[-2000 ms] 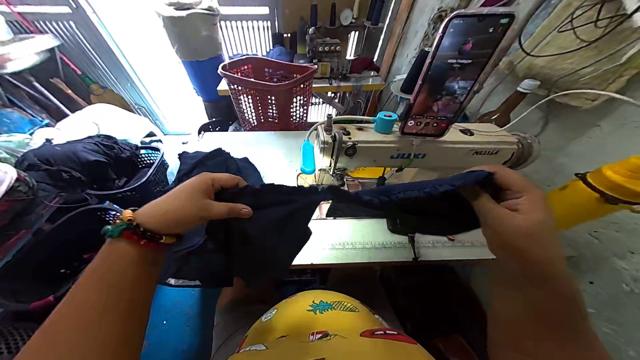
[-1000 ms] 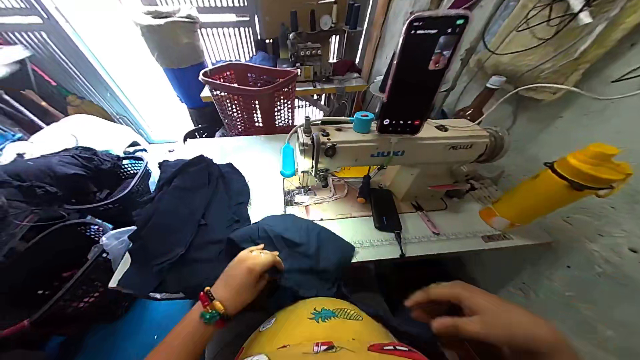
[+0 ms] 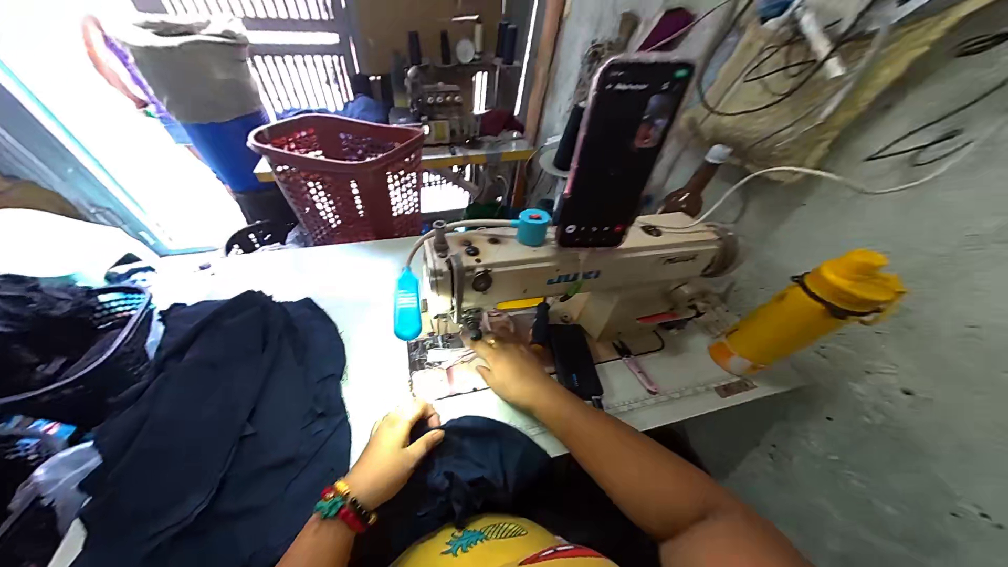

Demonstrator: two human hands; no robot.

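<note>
A Juki industrial sewing machine (image 3: 583,272) stands on the white table. My right hand (image 3: 508,366) reaches to its needle area, beside the presser foot; its fingertips are partly hidden among small things on the bed, so its hold is unclear. My left hand (image 3: 400,441) pinches the edge of a dark navy cloth (image 3: 480,465) that lies over my lap and the table's front edge. More navy fabric (image 3: 228,417) is spread over the table's left side. A blue lamp or tool (image 3: 408,305) hangs by the machine head.
Right of my right hand lie a black power bank (image 3: 576,361) and pink-handled snips (image 3: 636,368). A phone (image 3: 626,150) stands on the machine, a yellow bottle (image 3: 811,311) at the right. Behind are a red plastic basket (image 3: 346,169) and a person (image 3: 197,87); a dark basket (image 3: 126,346) holds cloth.
The navy cloth, stretched between both hands two seconds ago, now rests low by my left hand. My right hand has moved from the lower right to the needle area.
</note>
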